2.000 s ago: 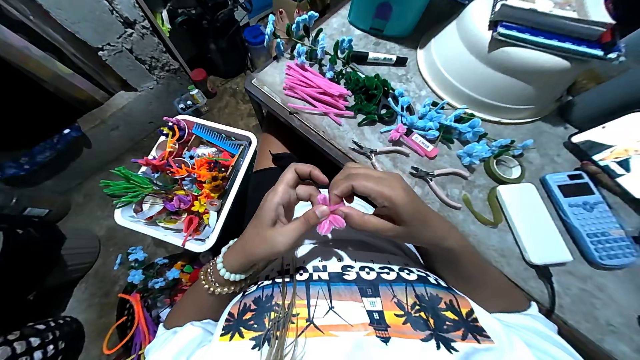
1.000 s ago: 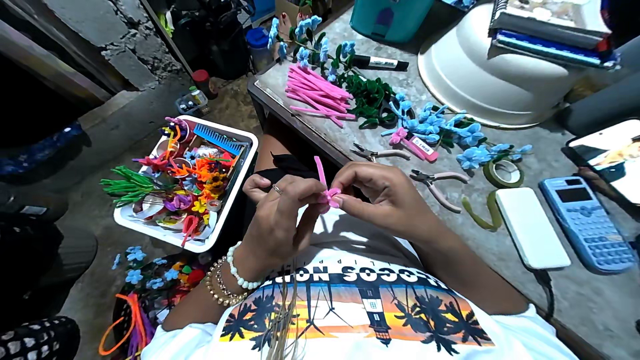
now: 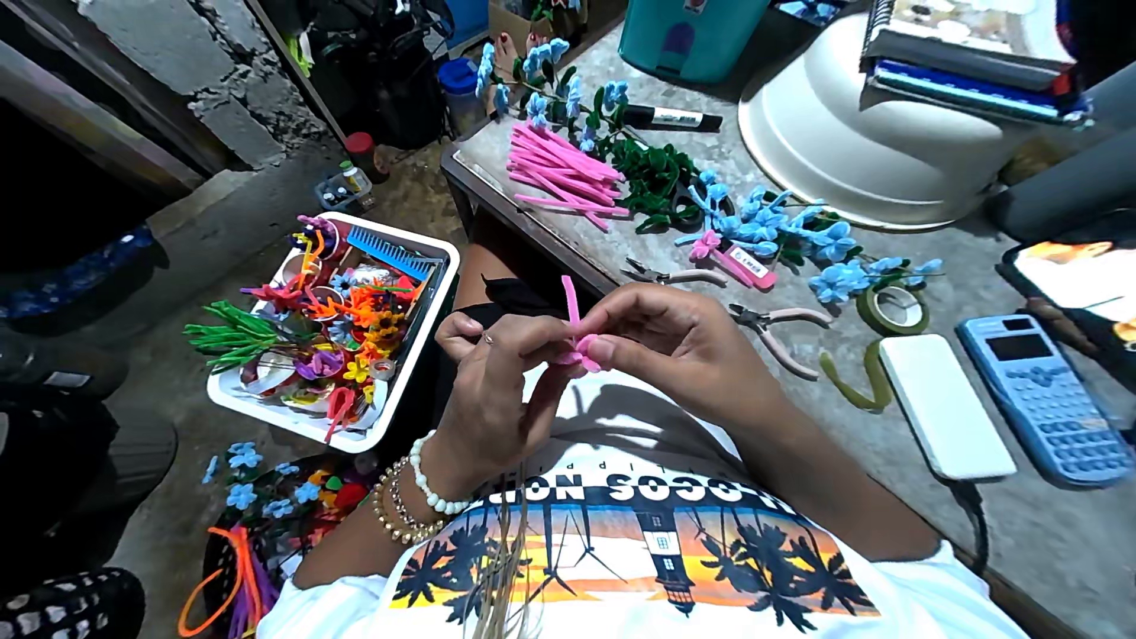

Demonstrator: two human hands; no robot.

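Both hands meet in front of my chest around a small pink pipe-cleaner flower (image 3: 581, 353). My left hand (image 3: 506, 382) pinches its left side, and one straight pink end sticks up between the hands. My right hand (image 3: 670, 342) grips the petals at the right with thumb and forefinger. A bundle of pink pipe cleaners (image 3: 564, 173) lies on the table's near left corner. Right of it are green pipe-cleaner leaves (image 3: 652, 177), blue pipe-cleaner flowers (image 3: 772, 222) and a finished-looking pink flower (image 3: 706, 245). Two pairs of pliers (image 3: 679, 275) (image 3: 777, 333) rest beyond my right hand.
A white tray (image 3: 451, 266) of colourful pipe-cleaner pieces stands at the left. On the table (image 3: 896, 550) are green tape (image 3: 893, 311), a white power bank (image 3: 945, 408) with a cable, a blue calculator (image 3: 1047, 399), a black marker (image 3: 672, 118) and an upturned white basin (image 3: 852, 133) bearing notebooks.
Two seconds ago the pink petals pointed down below my fingers. Since then the piece has been turned, so a straight end points up, and my left hand has shifted its hold.
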